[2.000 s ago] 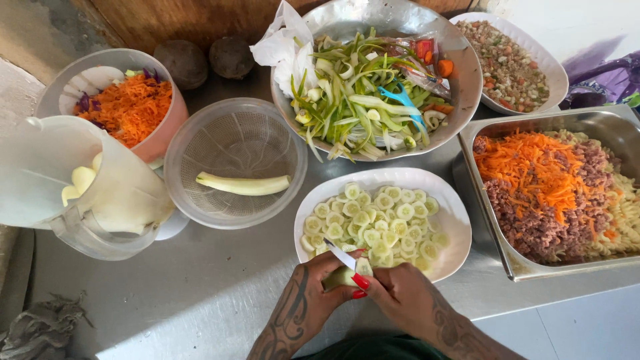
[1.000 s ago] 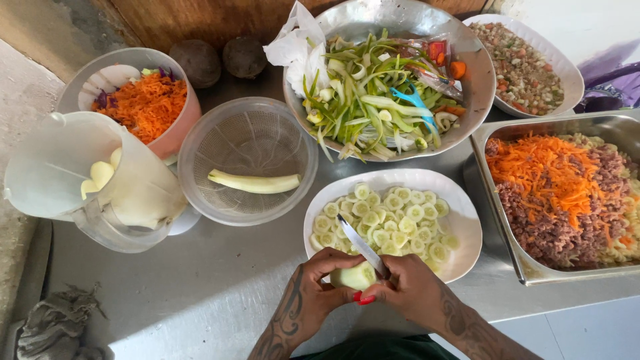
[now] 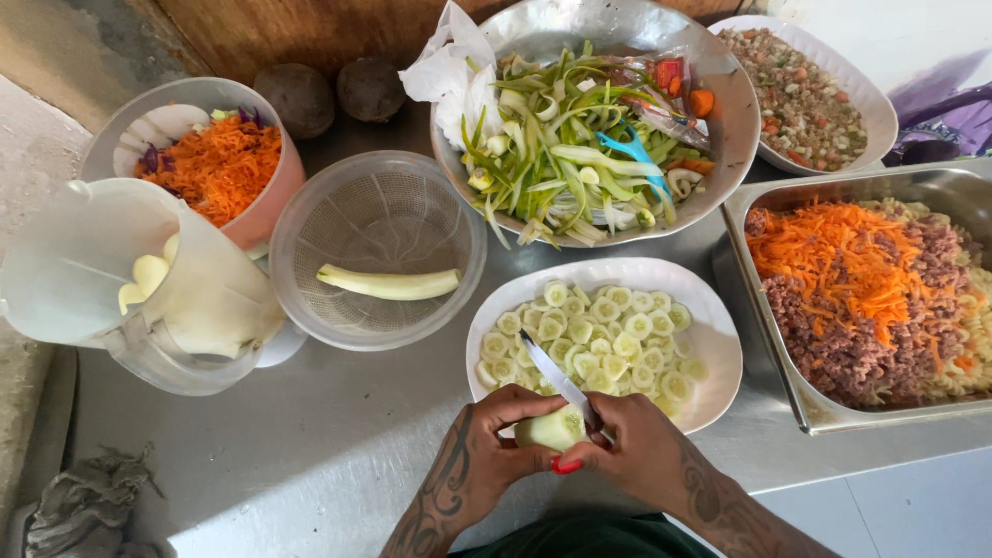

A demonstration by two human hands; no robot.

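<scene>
My left hand (image 3: pixel 496 442) is closed around a short piece of peeled cucumber (image 3: pixel 552 431), just in front of a white oval dish (image 3: pixel 717 387). In my right hand (image 3: pixel 632 434) is a small knife (image 3: pixel 556 376), its blade upright against the cut end of the cucumber and its tip pointing up and left over the dish. Round cucumber slices (image 3: pixel 597 337) cover much of the dish. Behind and left, a long peeled cucumber (image 3: pixel 387 283) lies in a clear plastic strainer bowl (image 3: pixel 283 232).
A metal basin (image 3: pixel 732 85) of peelings stands behind the dish. On the right is a steel pan (image 3: pixel 783 380) of pasta, meat and grated carrot. A plastic jug (image 3: pixel 70 256), a tub of grated carrot (image 3: pixel 209 167) and a grey cloth (image 3: pixel 89 504) are at left.
Between two seconds ago and one second ago, the knife blade rose from low against the cucumber to a steeper tilt over the slices. Both hands remain at the dish's front edge.
</scene>
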